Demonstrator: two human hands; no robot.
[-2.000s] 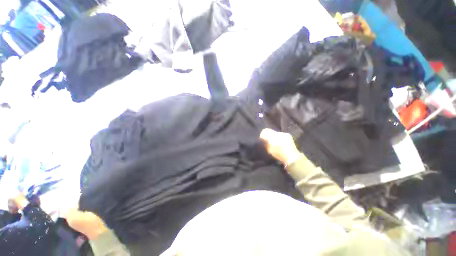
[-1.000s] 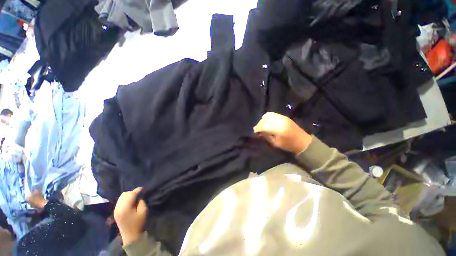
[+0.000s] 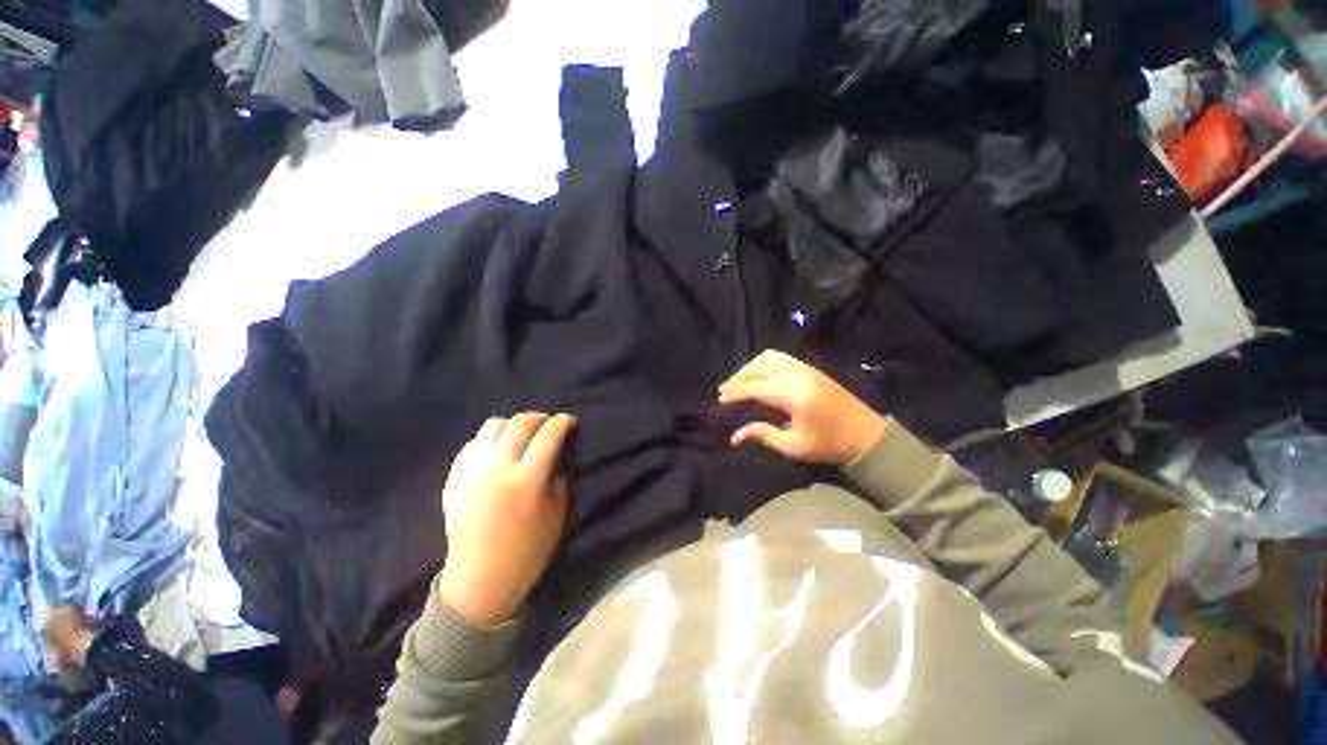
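Note:
A black garment [image 3: 422,342] lies spread in front of me, with small bright buttons on its right part and a narrow black strip [image 3: 592,124] sticking out at the top. My left hand [image 3: 507,510] rests on its lower middle, back up, fingertips on the cloth; whether it pinches the cloth is hidden. My right hand [image 3: 801,411] is at the lower edge near the buttons, thumb and fingers apart over the cloth. I see no tool in either hand.
More black garments with shiny lining [image 3: 844,211] lie at right. A black heap [image 3: 146,131] and grey garment [image 3: 349,58] are at upper left. Pale blue cloth [image 3: 109,437] is at left, near another person's hand [image 3: 69,636]. The white table [image 3: 364,189] shows its corner at right.
My left hand has moved from the garment's lower left edge, right and up onto its middle. My right hand's thumb and fingers have spread. The garment's lower edge lies flatter.

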